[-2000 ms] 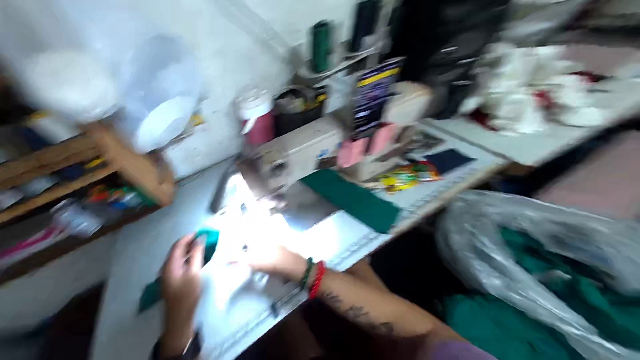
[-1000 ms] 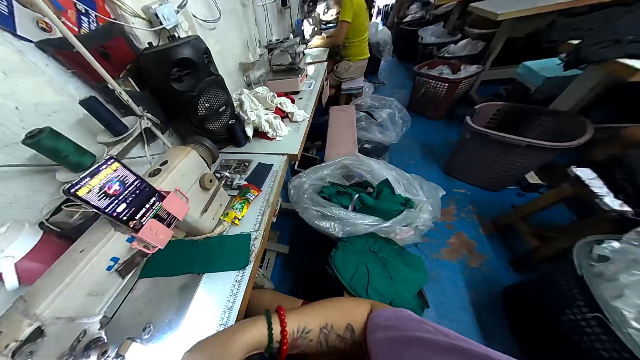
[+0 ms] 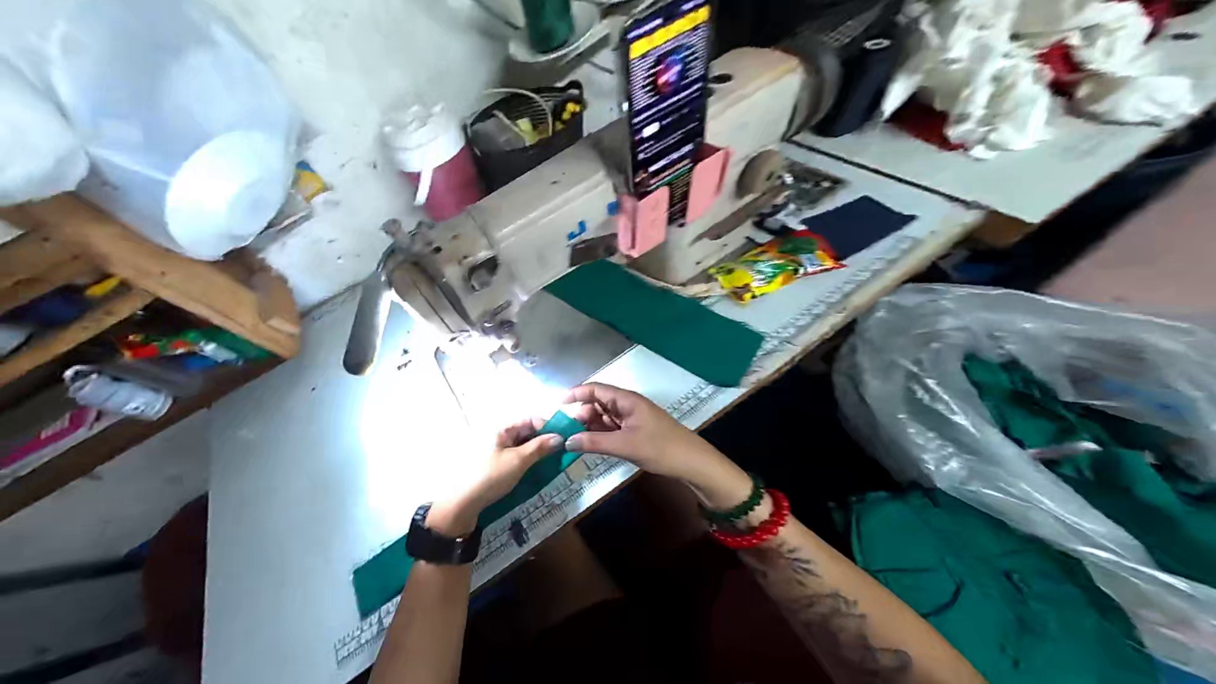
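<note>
Between my two hands, in front of the sewing machine (image 3: 570,209), is the end of a green fabric strip (image 3: 385,575). My left hand (image 3: 508,465), with a black watch at its wrist, pinches it from the left. From the right, my right hand (image 3: 622,427) grips the same end with thumb and fingers. The strip's other part trails left along the table's printed ruler edge. Bright lamp light washes out the area under the needle. A second green fabric piece (image 3: 660,323) lies flat right of the machine head.
A phone (image 3: 668,104) stands in a pink holder on the machine. A colourful snack packet (image 3: 774,266) and a dark blue cloth (image 3: 863,226) lie on the table (image 3: 275,494). At the right a clear plastic bag (image 3: 912,380) holds green fabric. Wooden shelves (image 3: 180,275) stand at the left.
The view has swung back from the aisle to the machine. Compared with two seconds ago, both hands are now close together at the green strip's end.
</note>
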